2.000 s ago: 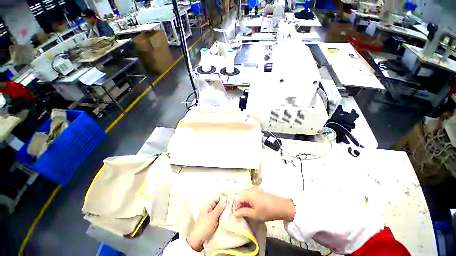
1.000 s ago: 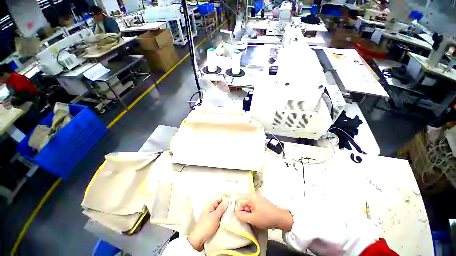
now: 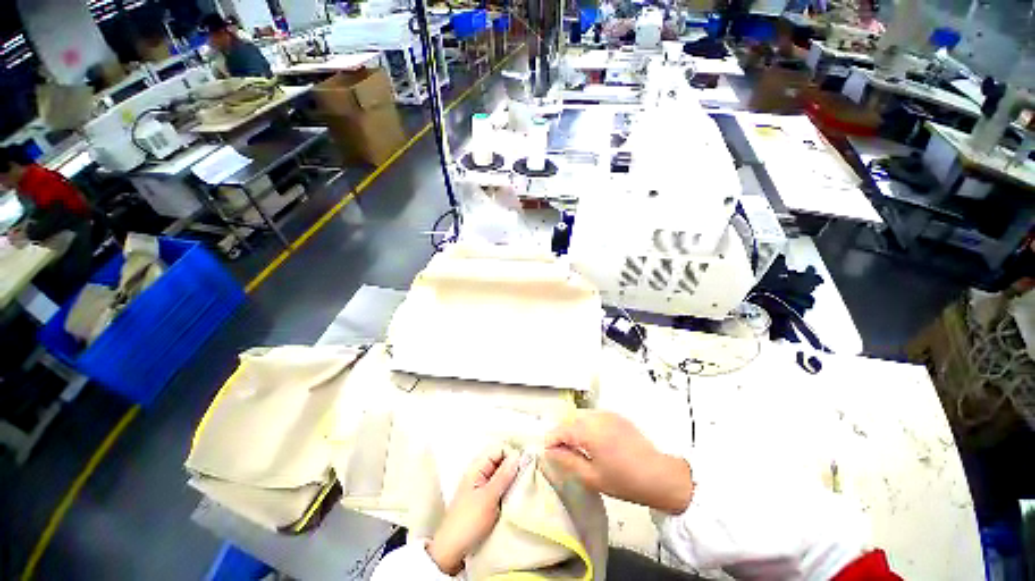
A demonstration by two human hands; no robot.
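A beige canvas piece with yellow edging (image 3: pixel 543 533) lies at the near edge of the table, bunched up between my hands. My left hand (image 3: pixel 479 499) pinches the cloth with thumb and fingers from the left. My right hand (image 3: pixel 602 452) has its fingertips closed at the same fold, just right of the left fingertips. What exactly lies between the fingertips is too small to tell. A beige stack (image 3: pixel 499 323) lies beyond my hands, and another beige pile with yellow edges (image 3: pixel 272 426) lies to the left.
A white sewing machine (image 3: pixel 670 216) stands ahead, with thread cones (image 3: pixel 482 142) behind the work. Black fabric (image 3: pixel 783 293) lies right of the machine. A small tool (image 3: pixel 835 476) lies on the white table (image 3: pixel 897 454). A blue bin (image 3: pixel 159 323) holds beige pieces on the floor at left. A person in red sits far left.
My right hand has moved slightly up and right and turned at the fold. The cloth under it is drawn up more. My left hand stays nearly in place.
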